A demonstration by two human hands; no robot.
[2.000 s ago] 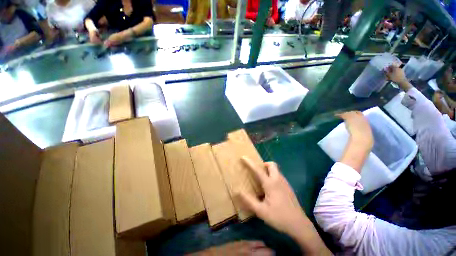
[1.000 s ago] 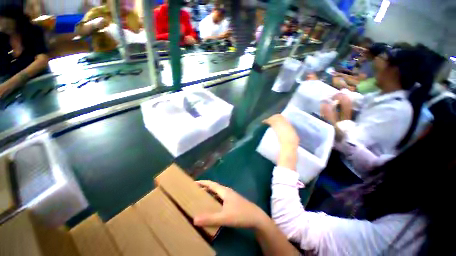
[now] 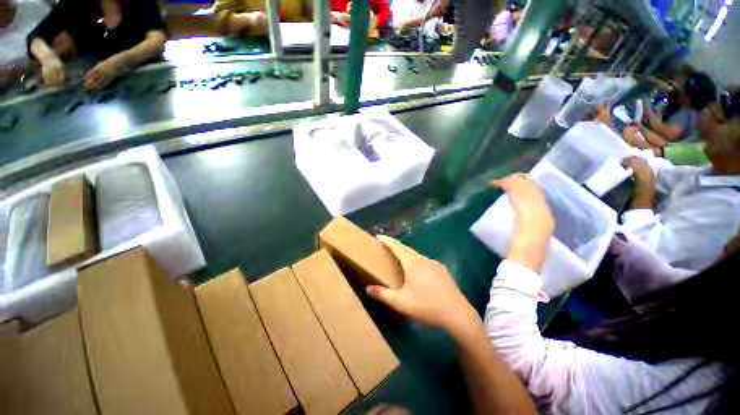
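My right hand (image 3: 426,285) grips a brown accessory box (image 3: 357,253) at the right end of the stack, fingers over its far side and thumb on the near side. The stack of accessory boxes (image 3: 304,328) leans in a row on the bench, with a taller box (image 3: 134,332) to its left. Only a small blurred bit of skin, perhaps my left hand (image 3: 387,410), shows at the bottom edge; what it does cannot be told. A white foam tray (image 3: 180,235) at left holds two greyish bagged products with a brown box between them.
Another foam tray (image 3: 361,166) lies on the dark green conveyor (image 3: 243,190). A green post (image 3: 479,134) stands right of it. At right, a neighbour's arm (image 3: 527,227) reaches over a white tray (image 3: 578,231). More workers sit beyond and across the line.
The view swung right, then partly back left. My right hand has gone from loosely touching the end boxes to gripping one, which now sits raised and turned apart from the row.
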